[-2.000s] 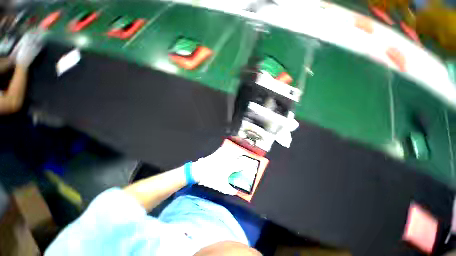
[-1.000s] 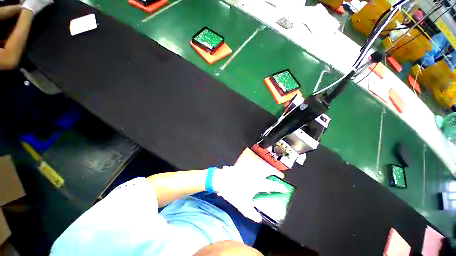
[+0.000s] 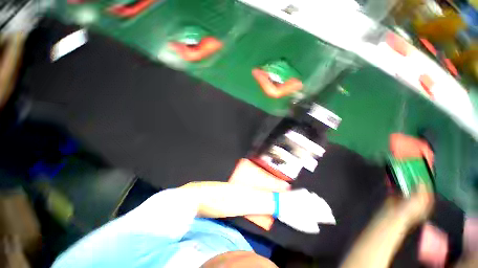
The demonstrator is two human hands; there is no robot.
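The frame is blurred. My left hand (image 3: 305, 210), in a white glove with a blue wrist strap, is open and empty over the black mat, its forearm across the red-orange foam pad (image 3: 260, 222). No unit shows on that pad. My right hand (image 3: 416, 205), bare, reaches in from the bottom right. Its fingers are at the near end of a circuit board unit (image 3: 411, 176) and appear to grip it. A red-orange pad (image 3: 410, 146) shows just beyond that unit, at the green belt's edge.
The screw feeder (image 3: 294, 154) stands behind the work pad, with the dark screwdriver blurred above it. Units on red-orange pads (image 3: 275, 88) lie on the green belt (image 3: 361, 123). Pink foam (image 3: 433, 244) lies at the lower right. Another person's arm (image 3: 10, 65) is at the left edge.
My left hand has moved right and let go of the unit it held over the mat. My right hand has come into view at the right, at a unit. The view has shifted and blurred.
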